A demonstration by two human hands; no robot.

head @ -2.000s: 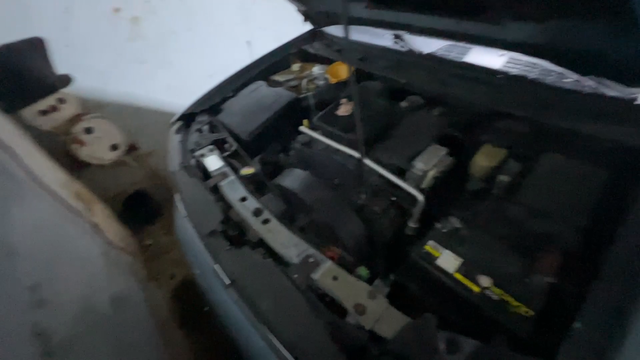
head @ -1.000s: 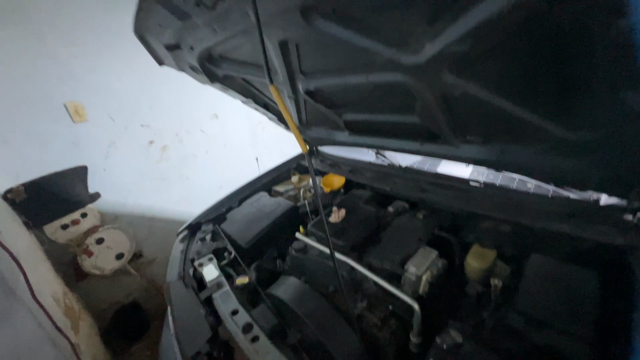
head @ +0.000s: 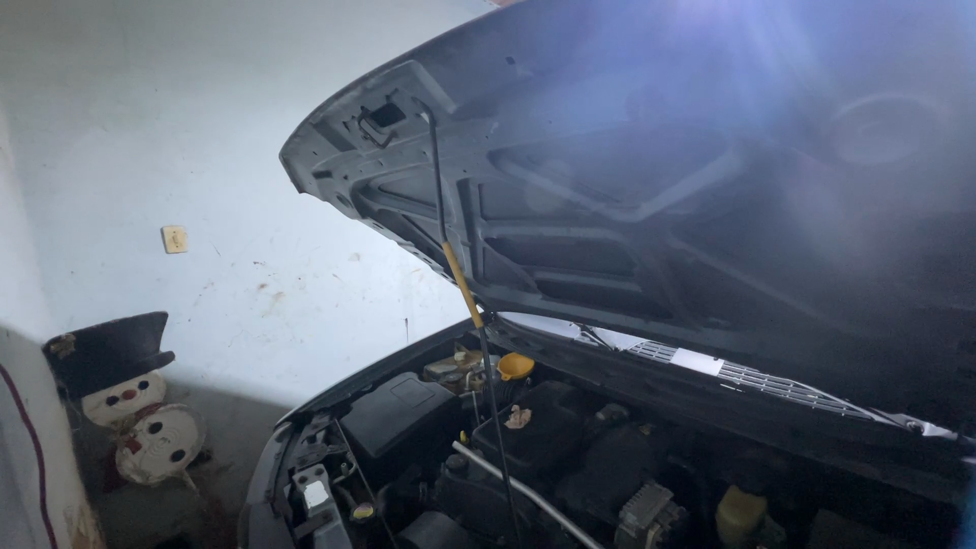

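Neither my left hand nor my right hand shows in the head view. A car's raised hood (head: 579,206) fills the upper right, its ribbed underside facing me. A thin prop rod (head: 494,396) with a yellow sleeve (head: 462,284) runs from the engine bay up to a hole near the hood's front edge. Below it, a yellow funnel (head: 515,366) stands at the back of the bay. A crumpled light-coloured scrap (head: 518,417) lies on a black engine cover (head: 545,438). A pale metal pipe (head: 526,492) crosses in front of it.
A snowman figure (head: 156,442) with a black hat leans by the wall at left. A wall plate (head: 174,239) is fixed on the pale wall. The hood latch striker (head: 375,126) juts from the hood. A yellowish reservoir (head: 740,515) sits at the bay's lower right.
The view has tilted up from the engine bay to the hood's underside. Nothing else has plainly moved.
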